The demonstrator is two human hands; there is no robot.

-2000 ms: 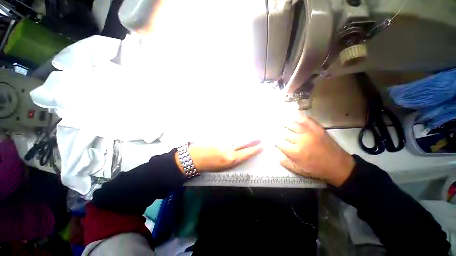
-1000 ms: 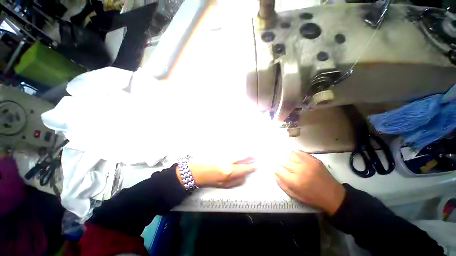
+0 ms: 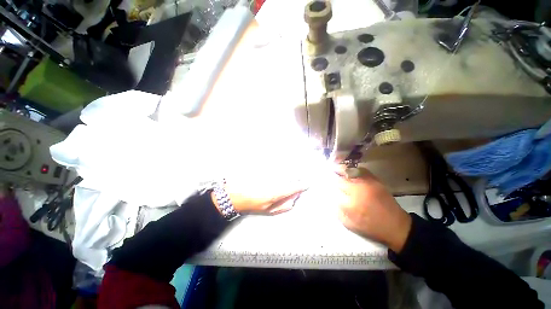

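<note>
White fabric (image 3: 136, 142) is heaped left of the sewing machine (image 3: 423, 84) and runs into strong glare at the needle. My left hand (image 3: 266, 203), with a metal watch at the wrist, lies low at the fabric's near edge, left of the needle. My right hand (image 3: 371, 208) is just in front of and below the presser foot area (image 3: 352, 163), its fingers bent toward the needle. Glare washes out both hands' fingertips and the fabric under them, so a grip cannot be made out.
Black shears (image 3: 448, 199) lie right of my right hand, beside a white-rimmed tray (image 3: 522, 221). A blue yarn bunch (image 3: 504, 158) hangs above them. A printed ruler (image 3: 290, 259) runs along the table's front edge. Dark snips (image 3: 53, 208) lie at left. A blue basket edge (image 3: 192, 283) shows below.
The view has tilted up, showing more of the machine arm. My right hand has moved closer to the needle. My left hand has turned slightly, its fingers pointing more toward the needle.
</note>
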